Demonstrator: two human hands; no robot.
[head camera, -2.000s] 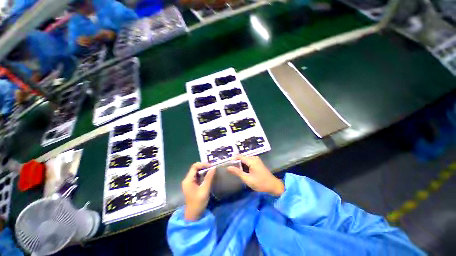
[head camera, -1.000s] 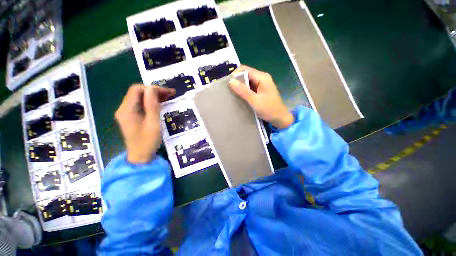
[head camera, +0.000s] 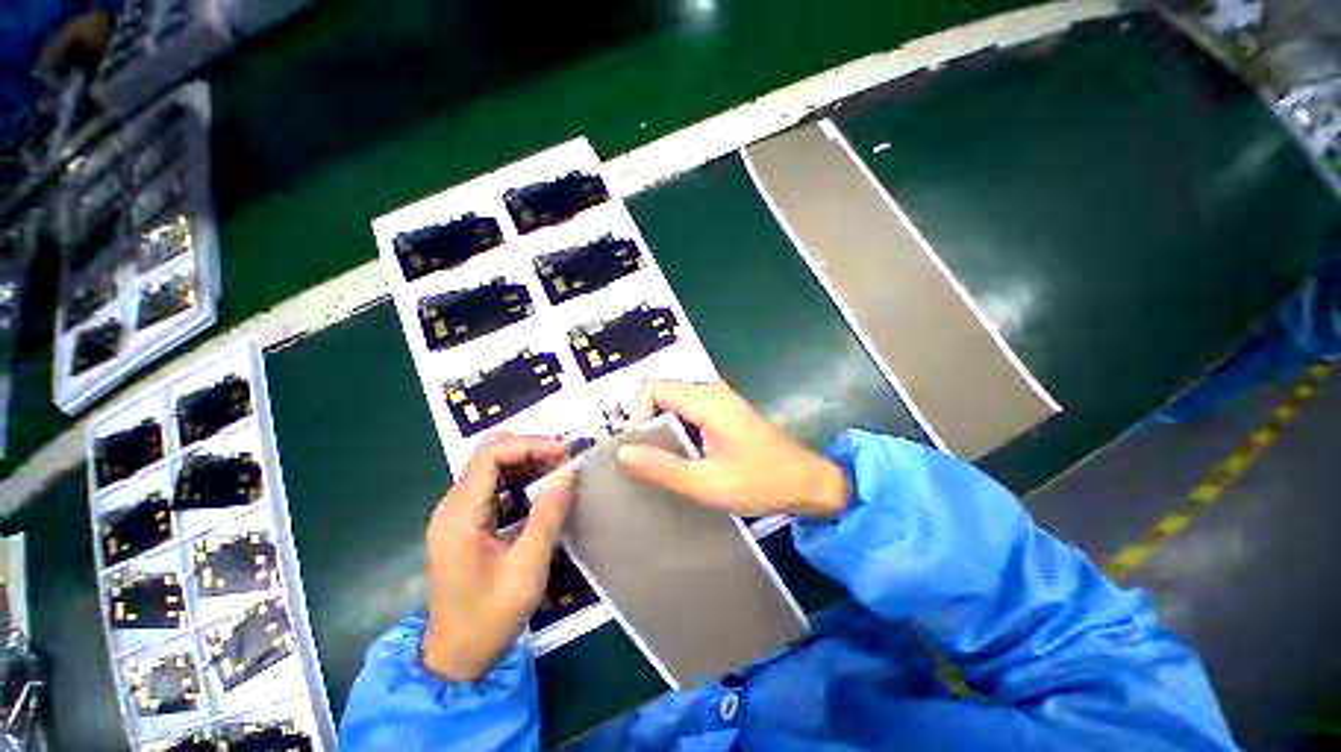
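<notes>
My right hand (head camera: 728, 456) holds a grey-brown sheet with white edges (head camera: 669, 566) by its top end; the sheet hangs toward my smock. My left hand (head camera: 493, 551) is at the sheet's top left corner, thumb and forefinger close together; whether a small piece is between them cannot be told. Both hands are over the lower part of a white tray (head camera: 431, 379). Black parts (head camera: 474, 312) with small gold patches lie in its pockets in two columns. The sheet and hands hide the lower pockets.
A second grey-brown sheet (head camera: 897, 279) lies flat on the green bench (head camera: 1132, 221) to the right. A neighbouring white tray (head camera: 280, 544) with black parts is at the left. A pale rail (head camera: 706, 144) runs behind. Another tray (head camera: 213, 279) is beyond it. A person's hand shows top left.
Since one second ago, my left hand has come from left of the sheet to its top left corner. The view has shifted, so the trays and hands appear lower.
</notes>
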